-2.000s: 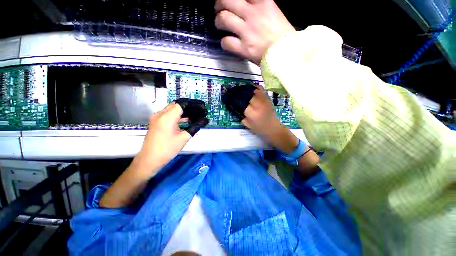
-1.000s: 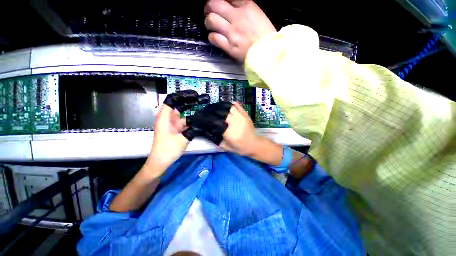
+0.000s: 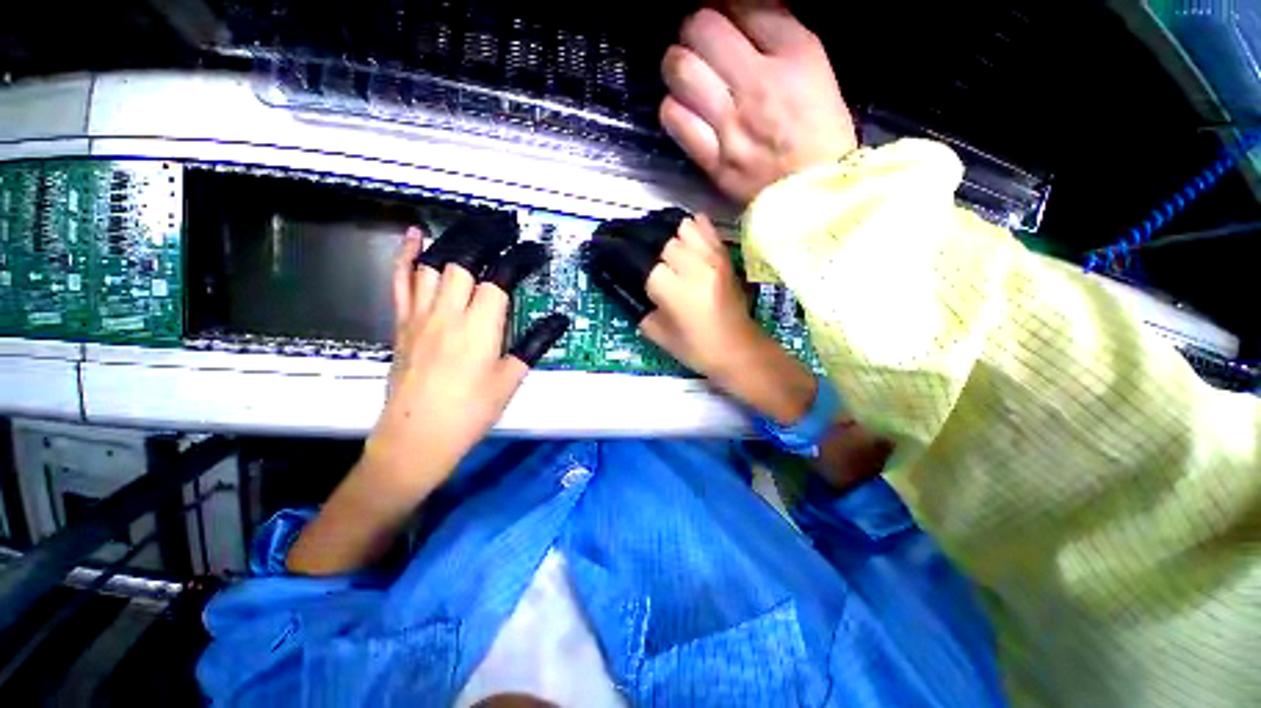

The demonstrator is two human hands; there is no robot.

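Note:
A green circuit board [image 3: 574, 332] with white markings and small parts lies on the rail in front of me. My left hand [image 3: 463, 311], with black finger cots, rests at the board's left end, thumb apart from the fingers; no held part can be made out. My right hand [image 3: 685, 297], also with black finger cots and a light blue wrist strap [image 3: 816, 411], is over the board's middle, fingers bent down. The black cots hide whether it grips a part.
Another green board [image 3: 90, 256] lies at the left, beyond a dark rail gap [image 3: 297, 270]. Pale rail edges [image 3: 221, 387] run across. Clear trays [image 3: 484, 104] stand behind. Another person's hand [image 3: 761, 104] and yellow sleeve [image 3: 968, 332] reach across from the right. A blue coiled cord [image 3: 1169, 215] hangs right.
My hands have moved apart from near each other; the left spread its thumb and reached over the board's left end, the right moved up over the board. The other person's hand shifted right.

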